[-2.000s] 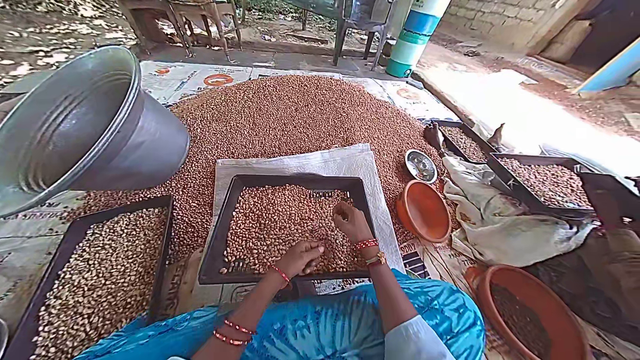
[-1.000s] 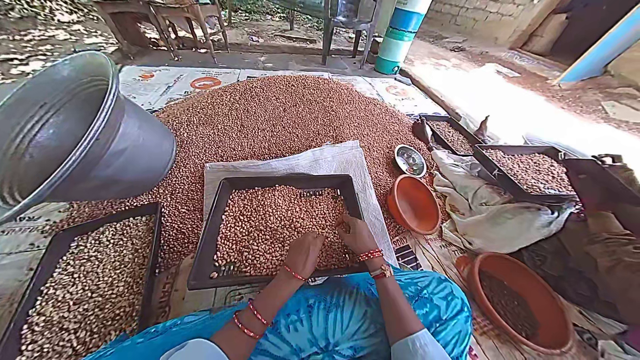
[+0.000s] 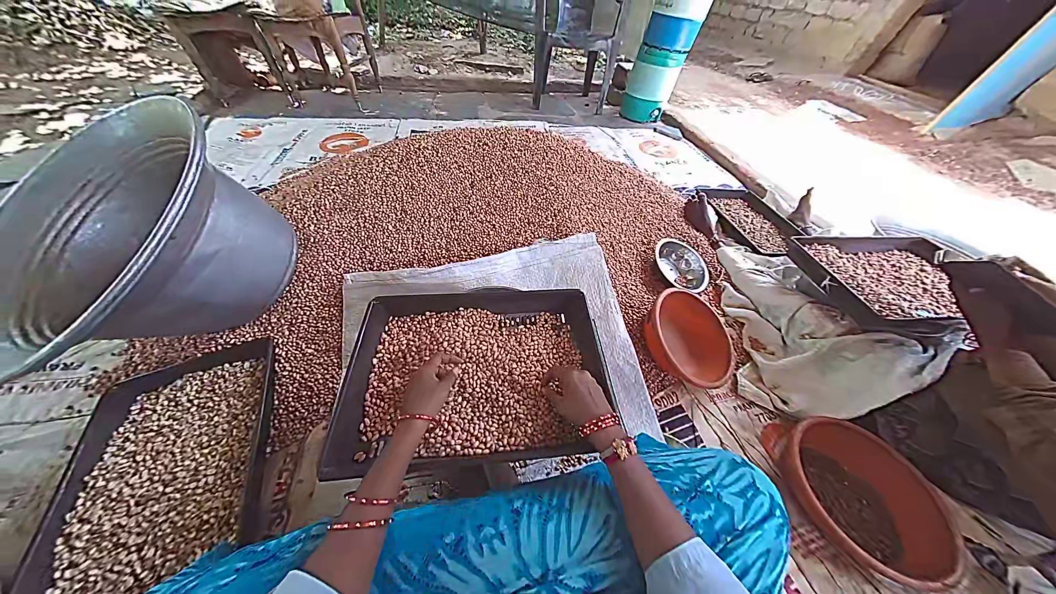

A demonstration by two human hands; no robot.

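Note:
A black rectangular tray (image 3: 596,346) of reddish-brown nuts or beans (image 3: 487,388) lies before my lap on a white woven sack (image 3: 577,264). Over the left middle of those nuts is my left hand (image 3: 431,386), fingers bent; whether a nut is between them is too small to tell. My right hand (image 3: 576,398) touches the nuts near the tray's right side, fingers curled, their tips partly hidden. Behind the tray spreads a large heap of the same nuts (image 3: 478,190).
At the left, a metal tub (image 3: 239,247) leans above a black tray (image 3: 266,396) of paler nuts. A steel bowl (image 3: 682,264), an orange bowl (image 3: 689,338), a larger clay bowl (image 3: 924,520) and a cloth (image 3: 808,346) lie right. Beyond, a person's arm (image 3: 1019,388) is beside another filled tray (image 3: 866,318).
My hands were close together at the tray's lower right. Now they are apart, the left one farther left and farther up the tray.

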